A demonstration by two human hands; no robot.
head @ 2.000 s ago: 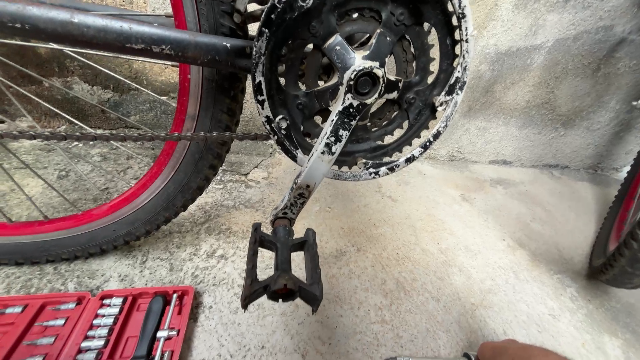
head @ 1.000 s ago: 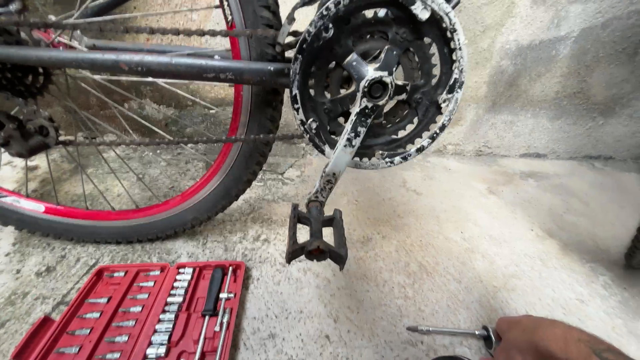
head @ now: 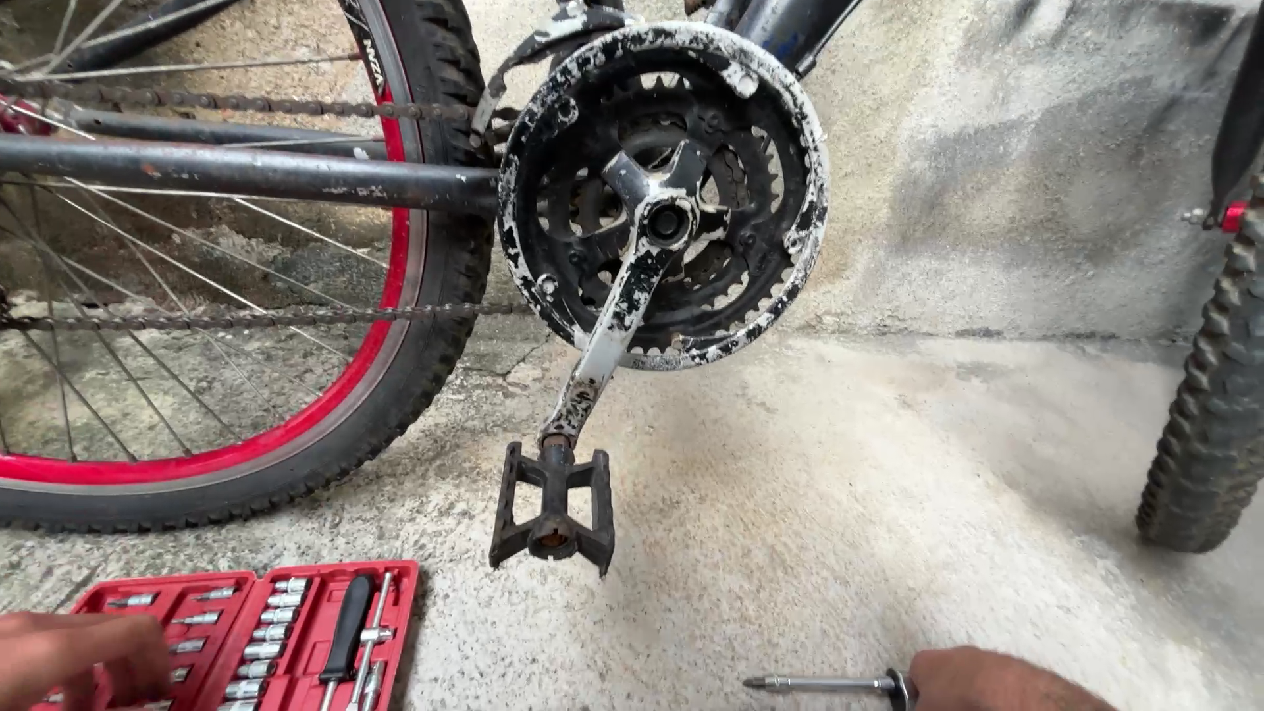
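My left hand (head: 84,657) is over the left part of a red socket set case (head: 410,612), fingers bent above the small bit sockets; whether it touches one is hidden. In the case lie a row of chrome sockets (head: 264,651), a black-handled driver (head: 348,627) and a sliding T-bar (head: 373,637). At the bottom right, my right hand (head: 997,681) is closed around a tool with a slim metal shaft (head: 825,683) pointing left, its handle mostly hidden. Above, a black bicycle pedal (head: 553,504) hangs from a worn crank arm (head: 602,355) on the chainring (head: 812,197).
The rear wheel's tyre (head: 449,296) stands at the left, with the chain (head: 267,319) running to the chainring. A front tyre (head: 1200,395) is at the right edge. Behind rises a rough concrete wall (head: 987,178); the floor (head: 790,513) is concrete.
My left hand has come into view over the red case. My right hand, with the metal-shafted tool, remains low at the right. The view has shifted.
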